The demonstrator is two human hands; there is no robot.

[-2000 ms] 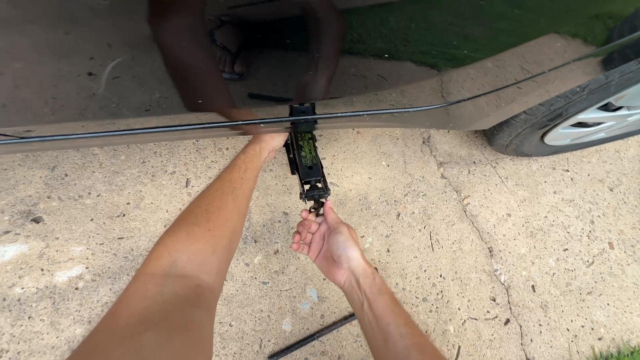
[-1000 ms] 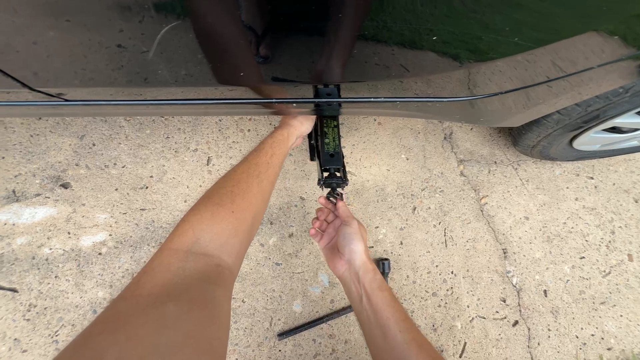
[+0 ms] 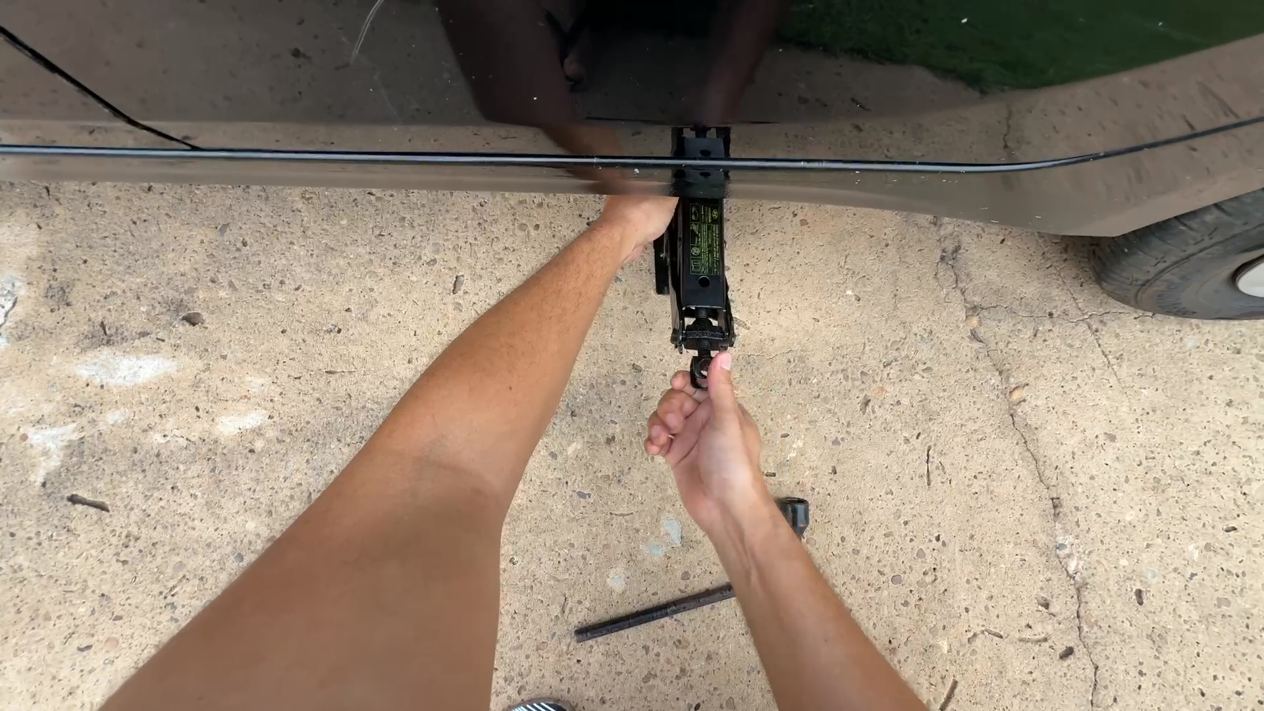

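A black scissor jack with a printed label lies partly beneath the sill of a dark car, its screw end pointing toward me. My left hand is at the jack's left side by the sill; its fingers are hidden behind the jack and the car's edge. With thumb and fingers, my right hand grips the eye of the jack screw. Beneath my right forearm lies a dark metal lug wrench, its socket end showing to the right of the wrist.
A rear or front tyre stands on the concrete at the right. Cracks run through the concrete near it. The car's side overhangs the top of the view. A striped bit of footwear shows at the bottom edge.
My right thumb has shifted on the screw eye and now stands more upright along its right side. The view has shifted a little.
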